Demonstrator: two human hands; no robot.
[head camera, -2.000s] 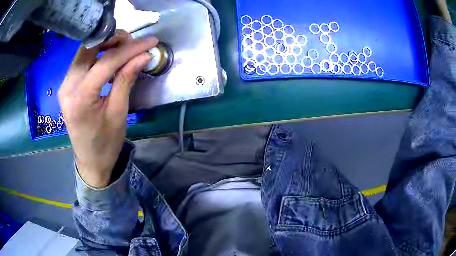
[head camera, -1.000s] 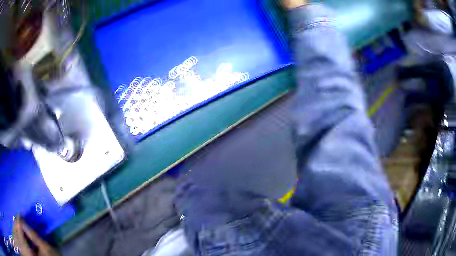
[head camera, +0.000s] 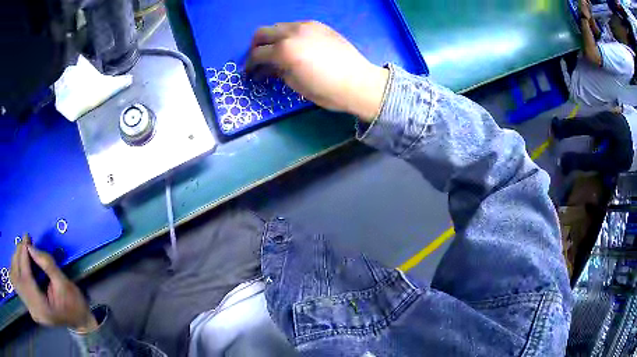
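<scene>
My left hand (head camera: 50, 293) is low at the left edge, its fingertips at the left blue tray (head camera: 91, 233) close beside a small ring; I cannot tell if they hold it. Another ring (head camera: 62, 226) lies in that tray. My right hand (head camera: 314, 66) is over the right blue tray (head camera: 335, 17), fingers curled down among many silvery rings (head camera: 227, 97); its fingertips are partly hidden and any grip is unclear. The round fixture (head camera: 136, 122) stands on the silver base plate (head camera: 157, 157) between the trays.
The dark machine head (head camera: 112, 35) hangs behind the fixture. A crumpled white wipe (head camera: 84, 87) lies at the plate's rear left. A grey cable (head camera: 170, 209) hangs from the plate's front. At the far right are people and a blue crate (head camera: 534, 94).
My left hand has left the fixture and moved to the left tray. My right hand has come into view over the rings of the right tray. The view has turned to the right.
</scene>
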